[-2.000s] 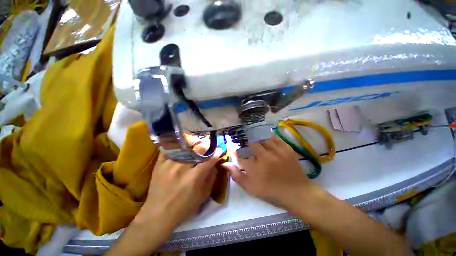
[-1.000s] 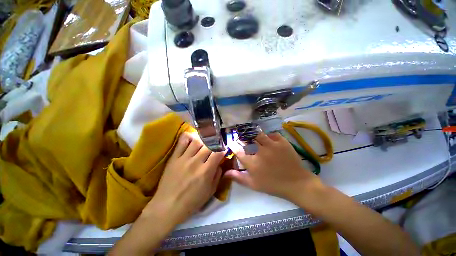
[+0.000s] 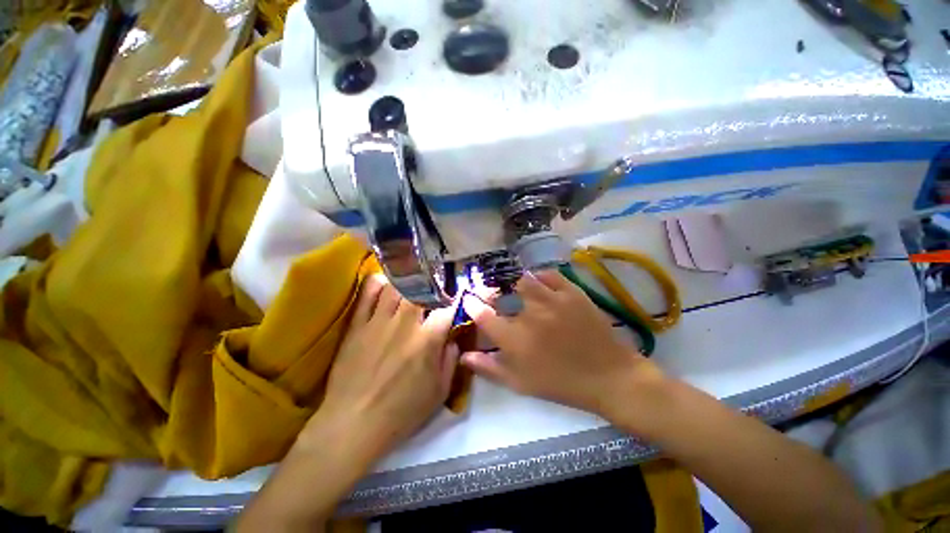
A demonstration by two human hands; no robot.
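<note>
The mustard-yellow garment body (image 3: pixel 156 302) lies bunched left of the needle with off-white cloth (image 3: pixel 286 245) folded in. My left hand (image 3: pixel 391 349) presses on its yellow edge beside the needle, fingers towards the bright lamp. My right hand (image 3: pixel 552 338) is just right of the needle, its fingertips at the cloth under the presser foot. A small yellow part (image 3: pixel 459 387) shows between the hands, with a small blue patch (image 3: pixel 461 314) near the needle. The needle tip is hidden by glare and fingers. The white sewing machine head (image 3: pixel 646 115) stands above.
Scissors with yellow and green loops (image 3: pixel 667 297) lie right of my right hand. Pale pink pieces (image 3: pixel 698 244) and a small metal device (image 3: pixel 818 265) are farther right. A ruler-marked edge (image 3: pixel 500 468) runs along the front. A yellow strip (image 3: pixel 672 498) hangs below it. Metal snips (image 3: pixel 870 26) lie on the machine head.
Since two seconds ago my left hand has shifted onto the yellow cloth, which now lies closer to the needle. The view has moved slightly. My right hand stays beside the needle.
</note>
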